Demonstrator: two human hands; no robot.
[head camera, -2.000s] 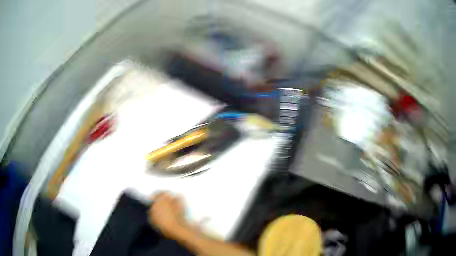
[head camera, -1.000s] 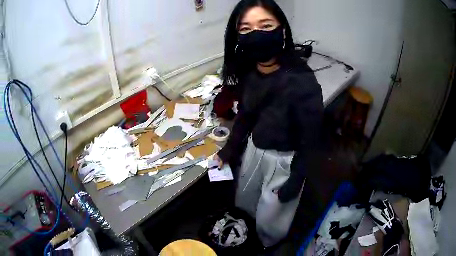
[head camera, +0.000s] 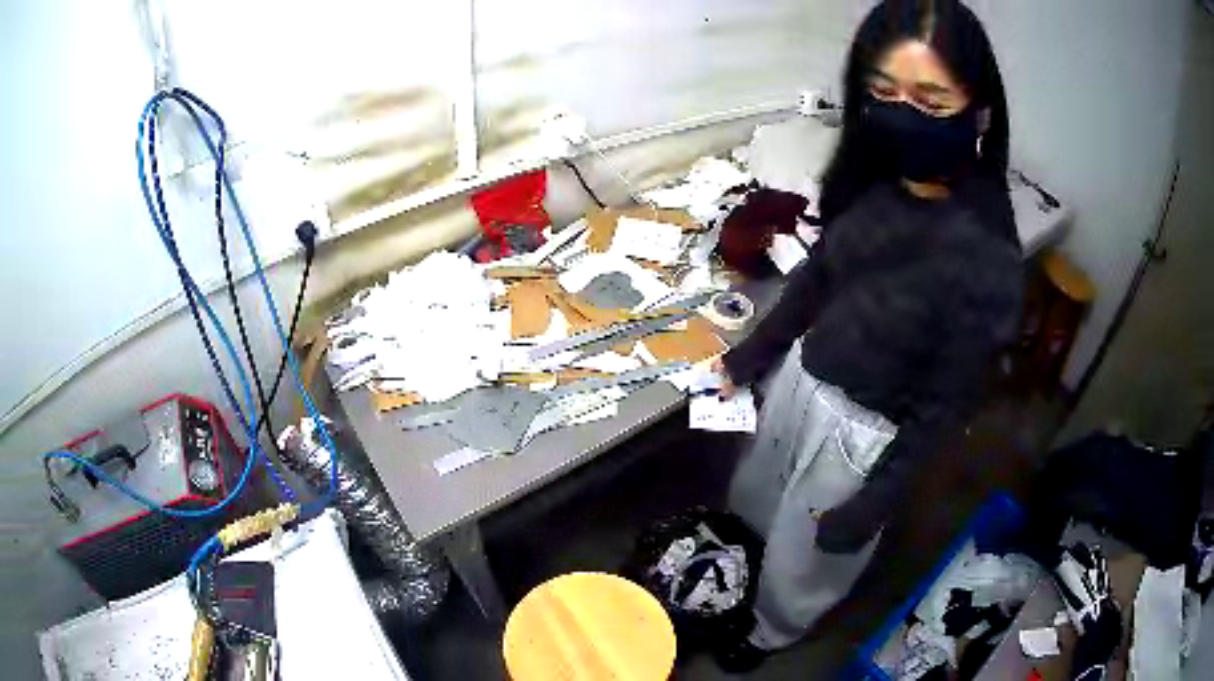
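Note:
Neither of my hands is in the picture. Nearest in front of me is a round yellow wooden stool top (head camera: 589, 636). At the lower left, the steam iron (head camera: 229, 648) with its yellow handle is cut off by the bottom edge on the white pressing table (head camera: 349, 605), beside a dark rest pad (head camera: 245, 597). A grey table (head camera: 413, 495) holds heaped white scraps (head camera: 429, 326), grey pattern pieces (head camera: 495, 418) and a tape roll (head camera: 730, 310). Another person (head camera: 919, 266) in a black mask holds a small white card (head camera: 722, 410) at its front edge.
A red-and-black steam unit (head camera: 153, 486) stands at left under blue hoses (head camera: 173, 286). A silver duct (head camera: 386, 545) runs beside the grey table. A bin of scraps (head camera: 699, 572) and a blue-edged container (head camera: 952, 599) stand on the floor. Maroon fabric (head camera: 762, 230) lies at the back.
The view has swung from the pressing table to the grey table and person, then shifted left and down. My hand, blurred over dark fabric two seconds ago, has left the picture.

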